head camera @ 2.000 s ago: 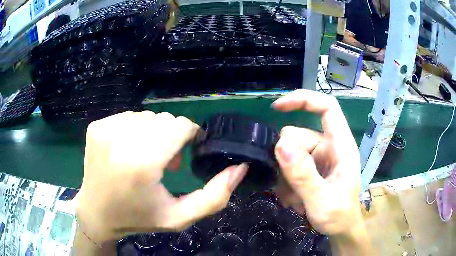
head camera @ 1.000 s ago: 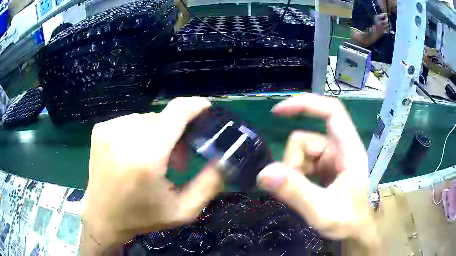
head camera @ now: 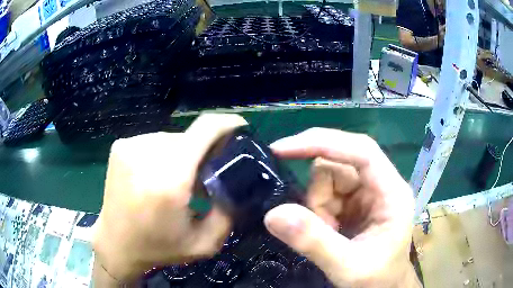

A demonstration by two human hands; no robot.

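A black cylindrical unit is held tilted in front of me, with a glossy surface and white reflections; it is slightly blurred. My left hand grips it from the left with fingers and thumb. My right hand is at its right side, thumb and index finger at its edge, other fingers curled. Below the hands lies a glossy black blister tray with round pockets, partly hidden by my hands and the unit.
A green conveyor belt runs behind the hands. Another black unit stands on it at right, beyond a white perforated upright. Stacked black trays, a grey device and a person's arm are farther back. Cardboard lies at right.
The held unit has turned from side-on to tilted and shifted slightly left. My right index finger has come down towards it. The unit on the belt has come into view and moved right.
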